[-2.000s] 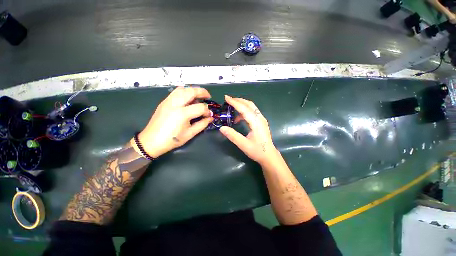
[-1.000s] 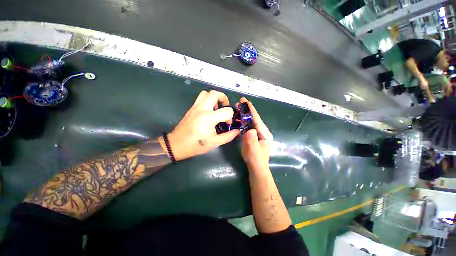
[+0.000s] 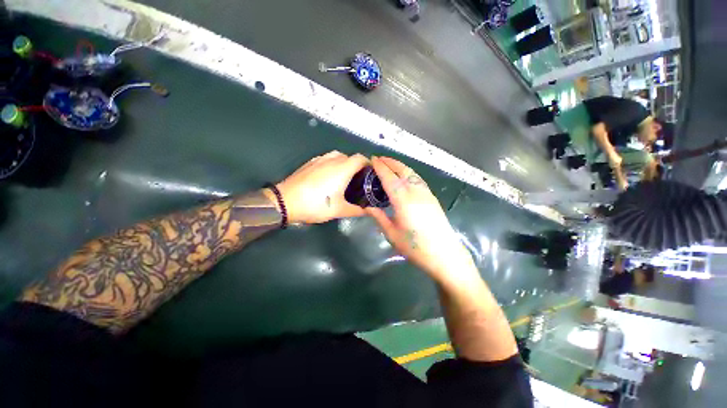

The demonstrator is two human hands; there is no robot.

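Observation:
A small black cylindrical housing (image 3: 367, 188) is held between my two hands above the dark green mat. Its round end shows between my fingers and no loose board or wire is seen on it. My left hand (image 3: 327, 188) grips it from the left. My right hand (image 3: 410, 209) closes around it from the right, fingers on its upper edge and thumb below. The fingers hide much of the housing.
Boards on wires (image 3: 82, 108) hang from black housings at left, with green-capped parts. A white rail (image 3: 295, 92) runs diagonally past the mat. A loose board (image 3: 366, 72) lies on the grey belt. Black units (image 3: 550, 243) stand at right; a person (image 3: 618, 131) is across the belt.
The view has swung right. The housing has turned in my hands; the red and blue wiring seen at its end is no longer visible. My right hand now wraps over it.

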